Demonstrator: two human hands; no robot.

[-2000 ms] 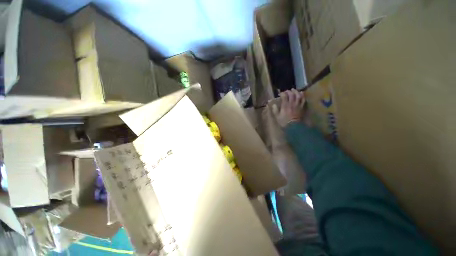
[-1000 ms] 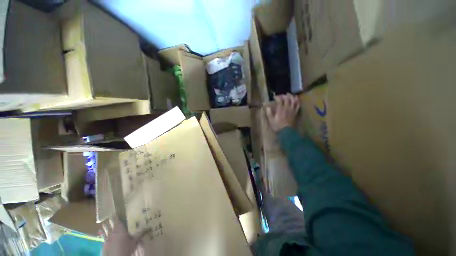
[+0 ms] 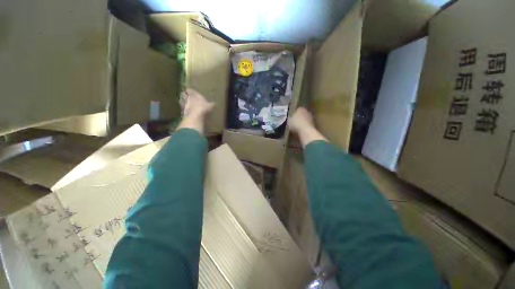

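Note:
An open brown carton [image 3: 255, 148] stands in the upper middle, its flaps up. Black plastic parts [image 3: 260, 93] lie inside with crumpled paper and a round yellow smiley sticker. My left hand [image 3: 195, 108] is at the carton's left flap, thumb on the inner side and fingers on the outer edge. My right hand [image 3: 301, 122] touches the carton's right side near its front corner; its fingertips are hidden. Both hands are bare with green sleeves and are slightly blurred.
A carton with handwriting [image 3: 107, 192] lies below my left arm. Green parts [image 3: 180, 59] show in a carton on the left. A large carton with printed Chinese text [image 3: 466, 107] stands on the right, beside a white panel [image 3: 395, 101]. Another large carton [image 3: 53, 62] is upper left.
My left hand has let go of the handwritten carton, which sits lower left, and has moved up to the black parts carton. My right hand has left the right-hand cartons for this carton's side. The view is closer.

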